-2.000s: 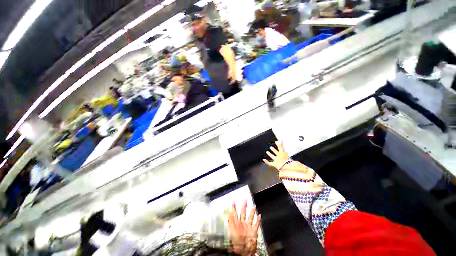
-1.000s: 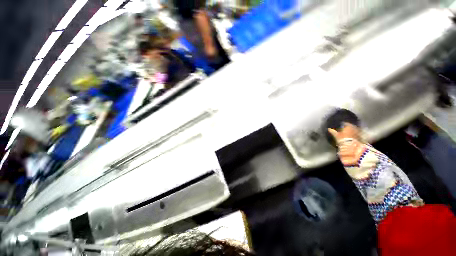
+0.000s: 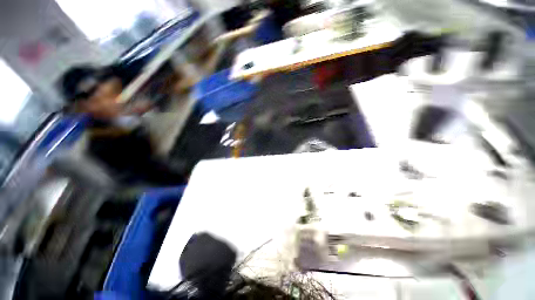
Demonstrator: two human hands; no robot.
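Neither of my hands shows in the blurred view. A white sewing table (image 3: 252, 187) lies nearest in front of me. A dark rounded piece (image 3: 206, 258) is at the table's lower left, partly behind strands of hair; the blur hides what it is. A pale machine part, likely a sewing machine head (image 3: 375, 252), crosses the lower right of the table. Small blurred items lie behind it.
A blue bin (image 3: 132, 246) stands at the table's left edge. A person in a dark cap and top (image 3: 117, 140) is at the left. Another white table with an orange edge (image 3: 317, 53) and a blue bin (image 3: 226, 91) are beyond.
The view has swung from the long white surface with black panels to a white table with a blue bin. My hands and the red sleeve have left the picture.
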